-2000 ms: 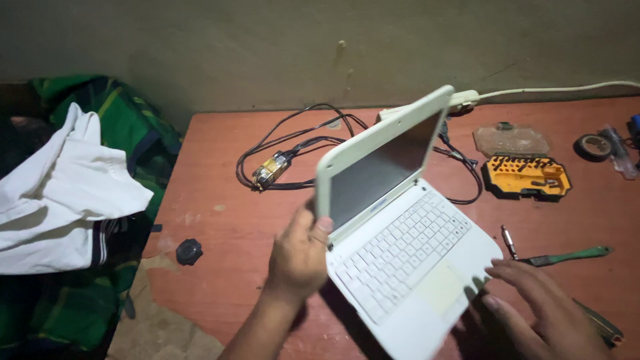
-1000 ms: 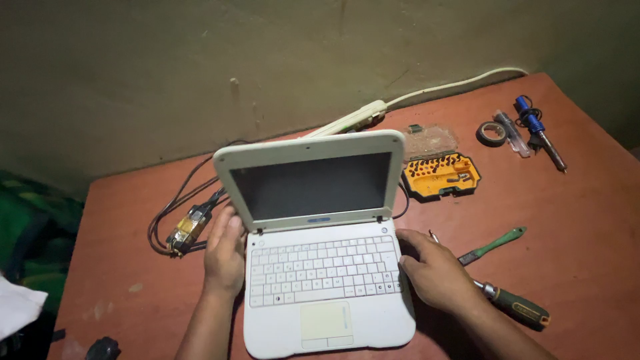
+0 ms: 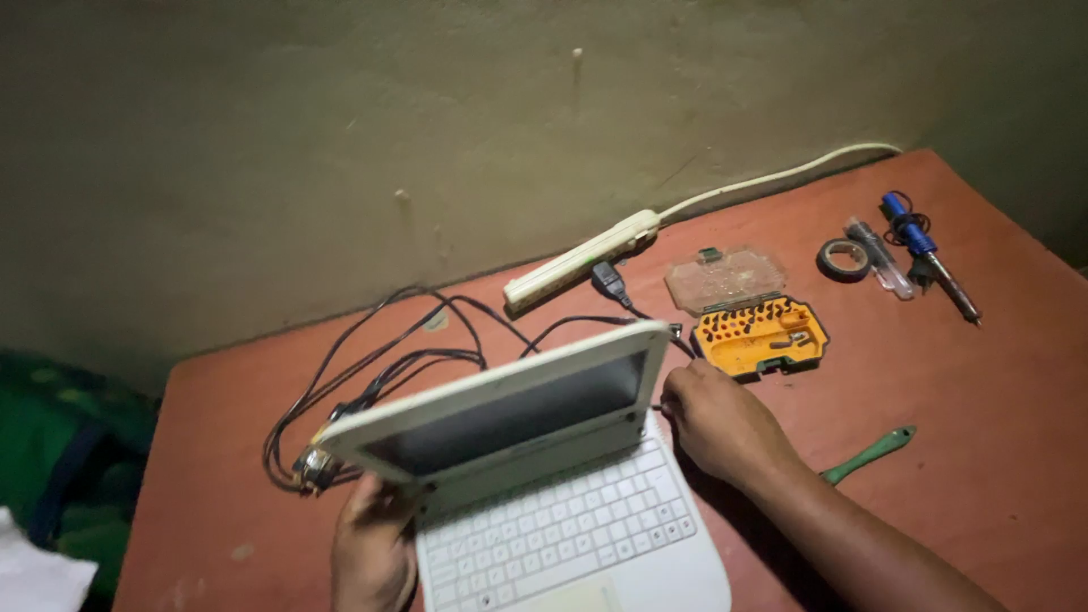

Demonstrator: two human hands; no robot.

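Observation:
A small white laptop [image 3: 561,527] stands with its lid raised and its screen dark. My left hand [image 3: 372,544] grips the laptop's left side near the hinge, its fingertips partly hidden behind the lid. At the right rear corner, by the hinge, my right hand [image 3: 718,416] has its fingers bent together; a small dark piece, perhaps a plug, shows at the fingertips, too little to name surely. A black cable with a power connector [image 3: 610,285] runs behind the lid. Beyond the right hand lies an orange bit case [image 3: 758,336] with its clear cover open.
A white power strip [image 3: 582,259] lies along the wall. Electrical tape [image 3: 843,260], a clear tube [image 3: 881,259] and a blue soldering iron [image 3: 931,259] are at the right rear. A green-handled tool [image 3: 871,455] lies partly under the right forearm. Cables and an adapter [image 3: 316,467] are at left.
My right hand has moved from the laptop's right edge beside the keyboard to its rear corner near the hinge. The laptop is turned at an angle compared with one second ago.

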